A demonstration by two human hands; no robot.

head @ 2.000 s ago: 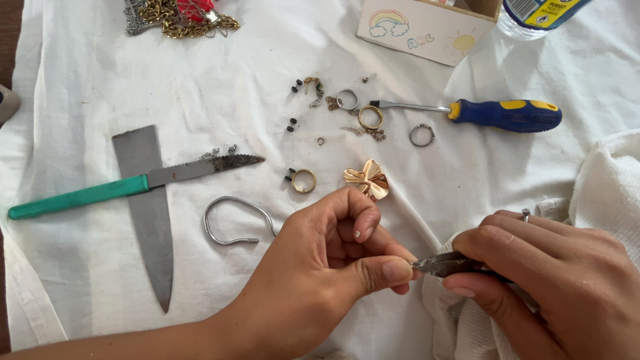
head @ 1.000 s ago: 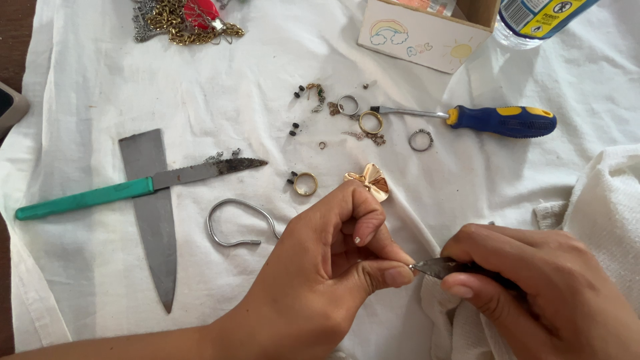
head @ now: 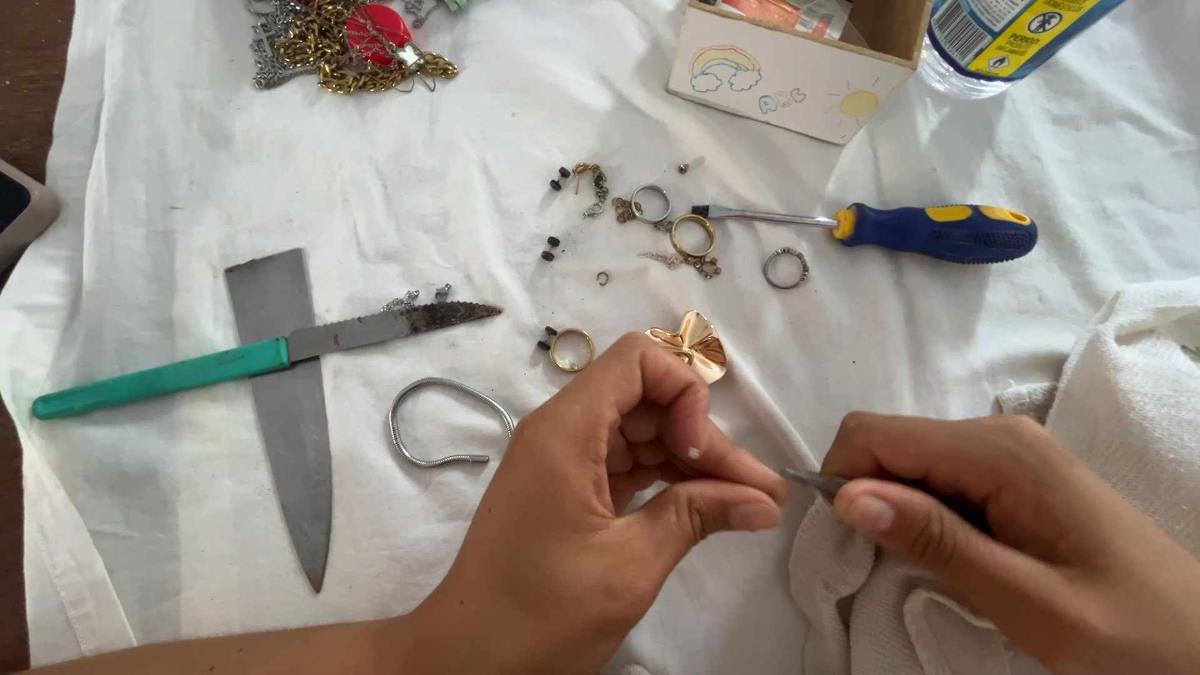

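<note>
My left hand (head: 619, 497) pinches thumb and forefinger together at the lower middle; whatever is between the fingertips is too small or hidden to tell. Just right of it, my right hand (head: 984, 516) grips a dark pointed metal tool (head: 814, 480), perhaps pliers or tweezers, its tip close to the left fingertips. Behind the left knuckles lies a shiny gold-coloured flower-shaped ornament (head: 705, 347), partly covered. A gold-coloured ring (head: 572, 350) with a small black stud beside it lies to its left. A silver-coloured curved bracelet (head: 441, 459) rests left of my left hand, partly hidden.
A green-handled serrated knife (head: 169, 377) lies across a grey metal blade (head: 295, 450). Several rings, studs and chain bits surround a flat screwdriver (head: 937, 230). Tangled chains (head: 328, 47), a drawn-on box (head: 778, 84) and a bottle (head: 994, 47) stand farther back. A white cloth (head: 1134, 394) lies right.
The dark tool's tip, at my left fingertips in the earlier frames, now shows a slight gap from them. My left hand keeps its pinch.
</note>
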